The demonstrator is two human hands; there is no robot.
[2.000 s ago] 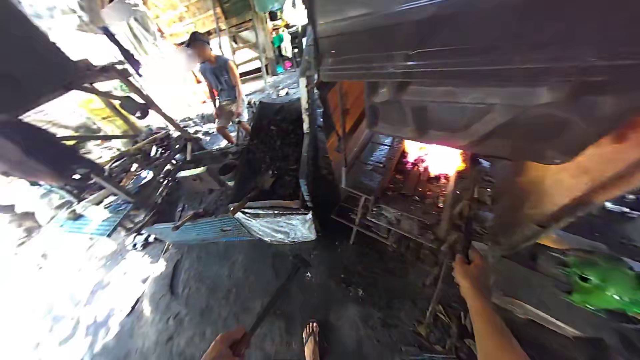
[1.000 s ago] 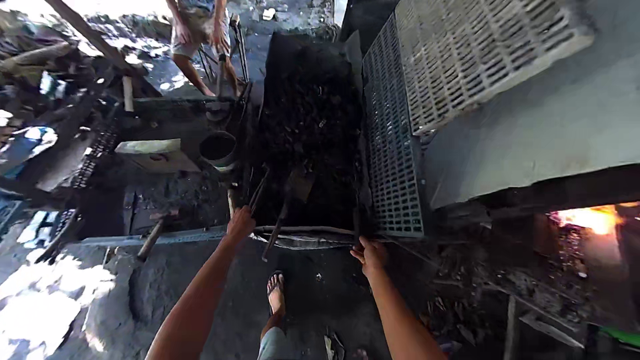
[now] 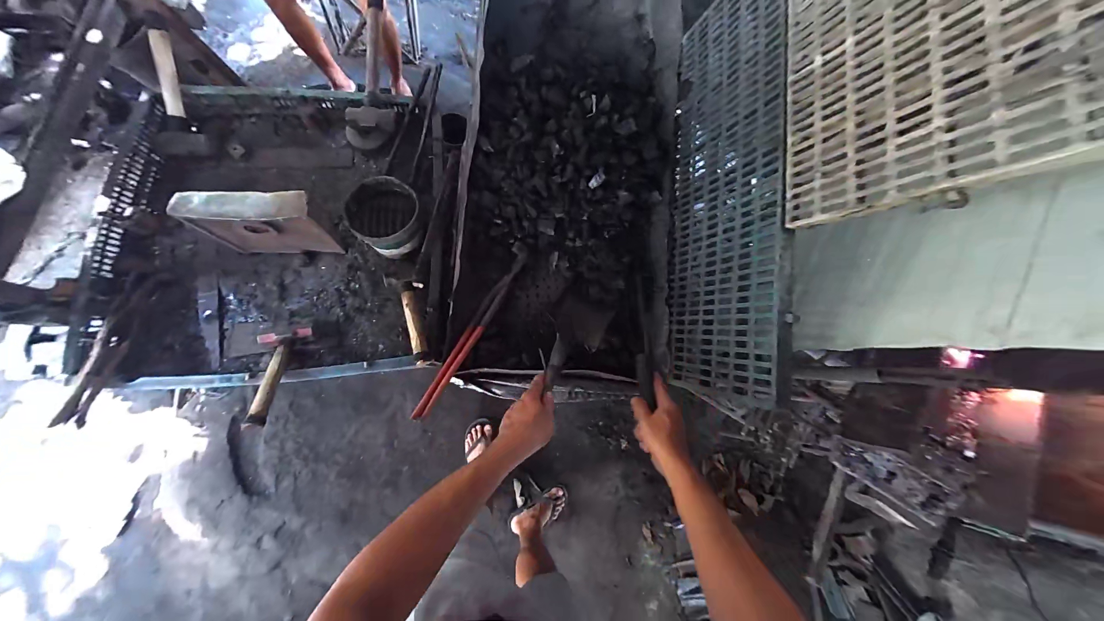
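Note:
My left hand (image 3: pixel 528 418) is closed around the dark handle of a small metal shovel (image 3: pixel 585 323), whose blade lies at the near end of the charcoal bin. My right hand (image 3: pixel 660 424) grips the dark handle of a thin tool (image 3: pixel 643 366) that runs along the bin's right wall; its tip is lost in shadow. Black charcoal (image 3: pixel 573 164) fills the far part of the bin. Left of the shovel, a pair of tongs with red handles (image 3: pixel 454 366) rests over the bin's near edge, with no hand on it.
Left of the bin a blackened workbench holds a round bucket (image 3: pixel 384 211), a block (image 3: pixel 250 220) and several hammers (image 3: pixel 269 379). Another person's legs (image 3: pixel 315 43) are beyond it. Plastic grates (image 3: pixel 733 207) stand to the right. A glowing forge (image 3: pixel 1005 418) is at lower right.
The view has swung left from the forge to the charcoal bin. Since one second ago, my left hand has moved from beside the tongs to the shovel handle.

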